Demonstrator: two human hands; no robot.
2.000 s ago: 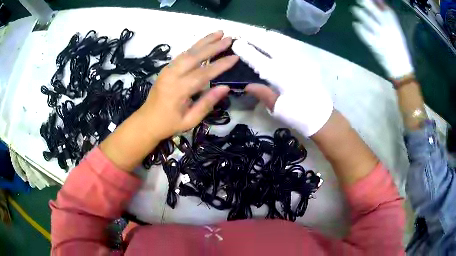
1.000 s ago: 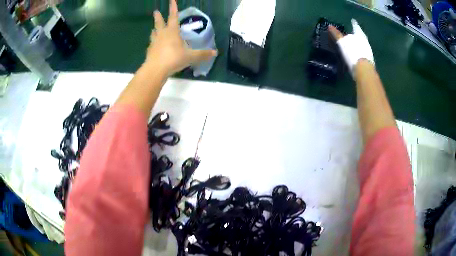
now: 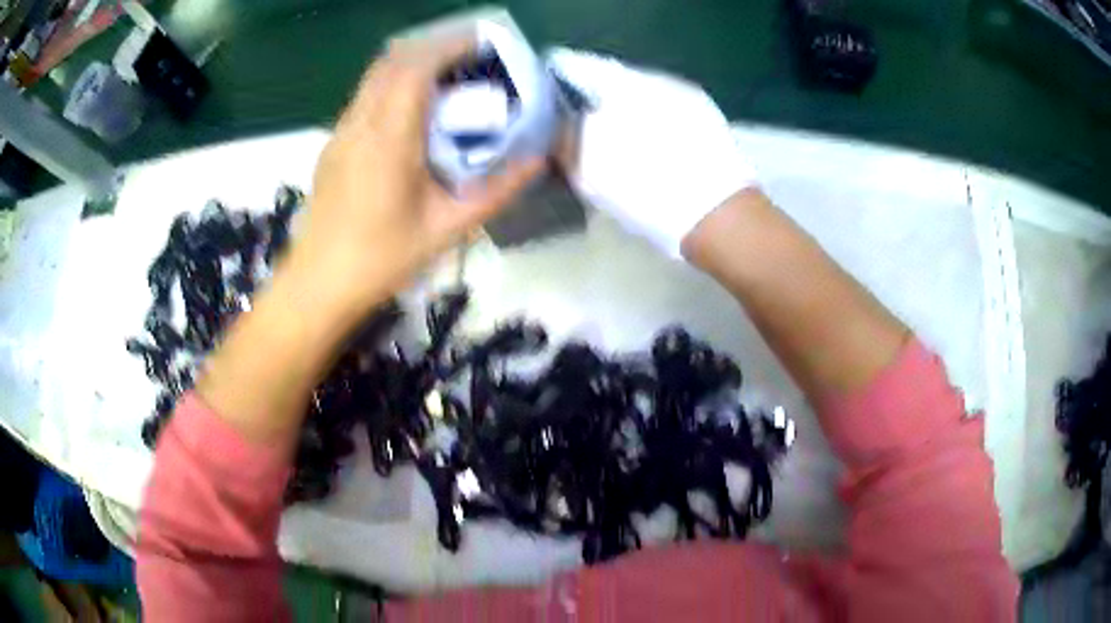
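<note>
My bare left hand is closed round a whitish protective bag, open at the top, with a dark product with a white label inside. My right hand, in a white cotton glove, is beside the bag and grips a black gift box, partly hidden behind the hands and bag. The hands are close together over the table's far edge. Black coiled cables with small pale plug ends lie heaped on the white table below my hands.
A black box lies on the green belt at the top right. Another black box and a whitish bag are at the upper left, beyond a pale post. More cables lie at the right edge.
My left hand has taken hold of the bagged product. My right hand has left the black box on the belt and moved left to the other box. Both items are now together nearer me.
</note>
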